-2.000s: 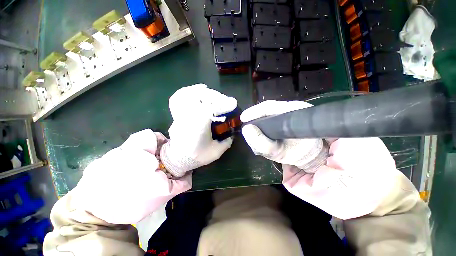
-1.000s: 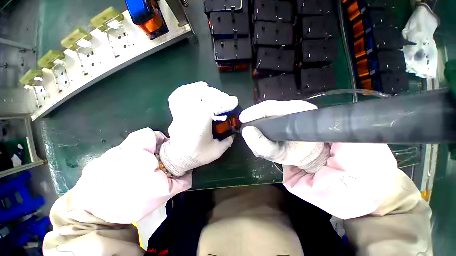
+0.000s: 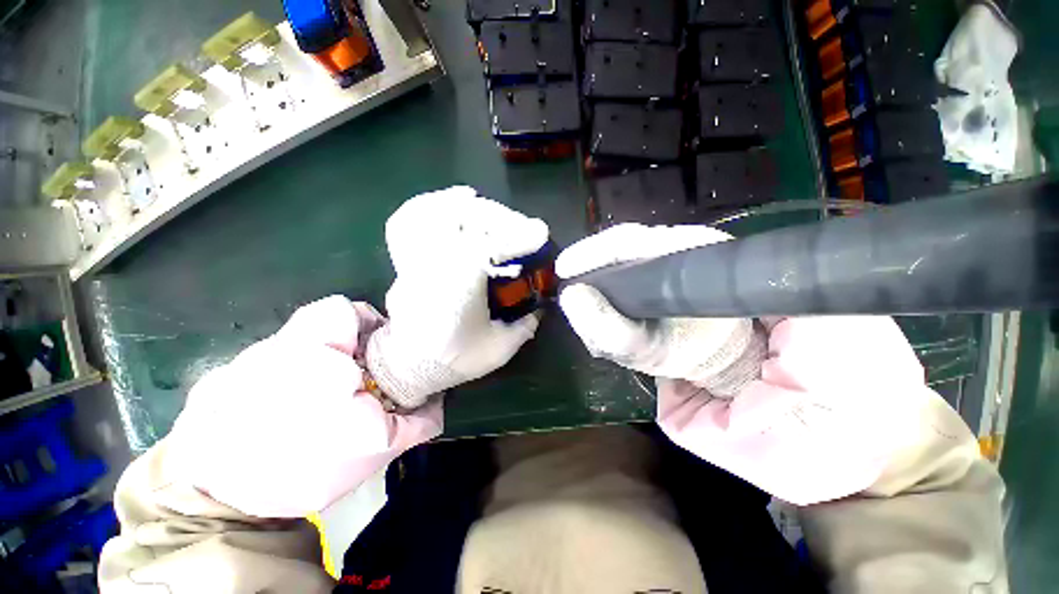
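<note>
My left hand [image 3: 453, 290], in a white knit glove, holds a wound coil component [image 3: 519, 287] with blue and copper-orange parts and a black base, above the dark-green mat. My right hand [image 3: 650, 302], also gloved, is closed around the narrow front end of a long dark-grey dispensing syringe [image 3: 836, 265]. The syringe lies across to the right edge and points left at the coil component. The syringe's tip is between my right fingers and the component; whether it touches is too small to tell.
A pale rail fixture [image 3: 261, 116] with yellow-green clamp pads is at upper left, one coil component [image 3: 335, 41] seated on it. Rows of black components [image 3: 633, 131] stand behind my hands. A side row [image 3: 831, 87] shows orange windings. A thin hose and a crumpled white item [image 3: 978, 93] are at right.
The syringe body has tilted slightly, its right end shifting a little up since one second ago. Both hands keep their holds almost unmoved.
</note>
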